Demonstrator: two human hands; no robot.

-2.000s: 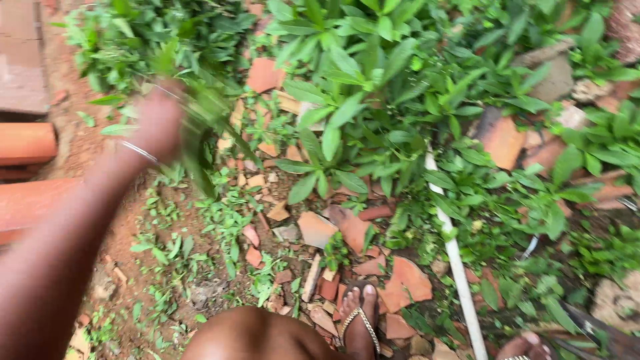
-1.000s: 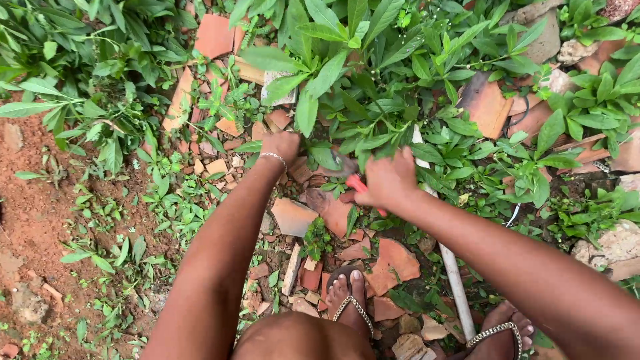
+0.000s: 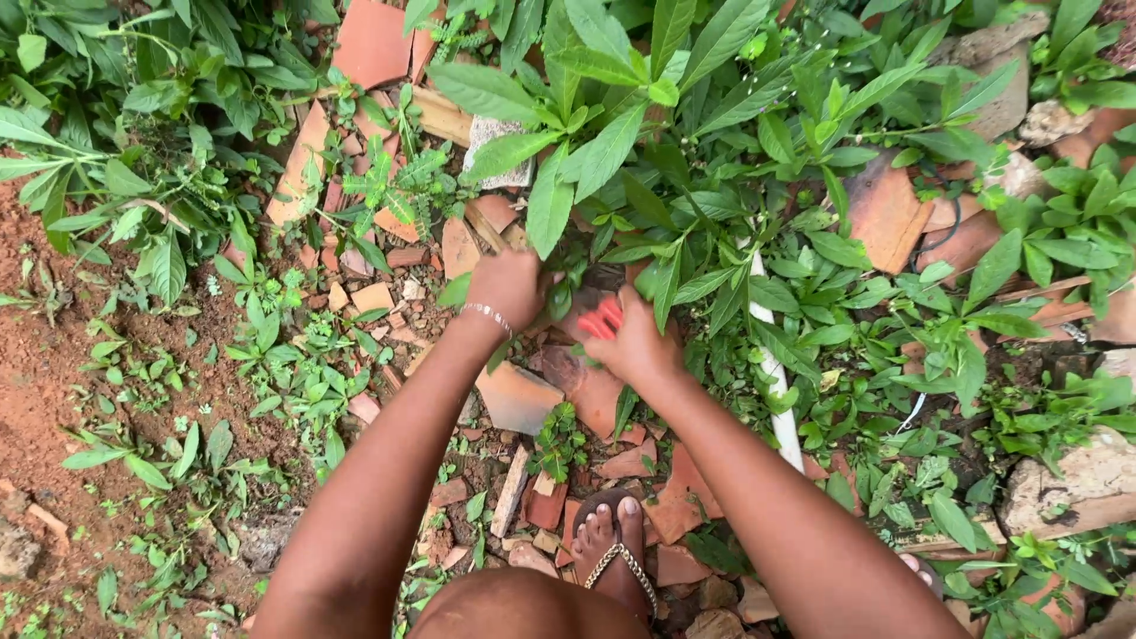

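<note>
My left hand (image 3: 508, 288), with a bracelet at the wrist, is closed around leafy green stems (image 3: 561, 288) at the middle of the view. Just right of it, my right hand (image 3: 635, 342) grips a tool by its red handles (image 3: 602, 318). The tool's working end points toward the left hand and is mostly hidden, so its exact kind is unclear. A tall broad-leaved plant (image 3: 612, 80) rises just above both hands. Broken clay tile pieces (image 3: 517, 397) lie on the soil below them.
A white pipe or stick (image 3: 781, 399) slants through the weeds at right. Chunks of stone (image 3: 1074, 484) and more tile shards (image 3: 883, 213) lie farther right. Bare reddish soil (image 3: 44, 355) shows at left. My sandalled foot (image 3: 612, 550) stands among shards at the bottom.
Two seconds ago my left hand was at the upper left with leafy stems. By one second ago it was beside the right hand and its red-handled tool; both remain close together among the plants.
</note>
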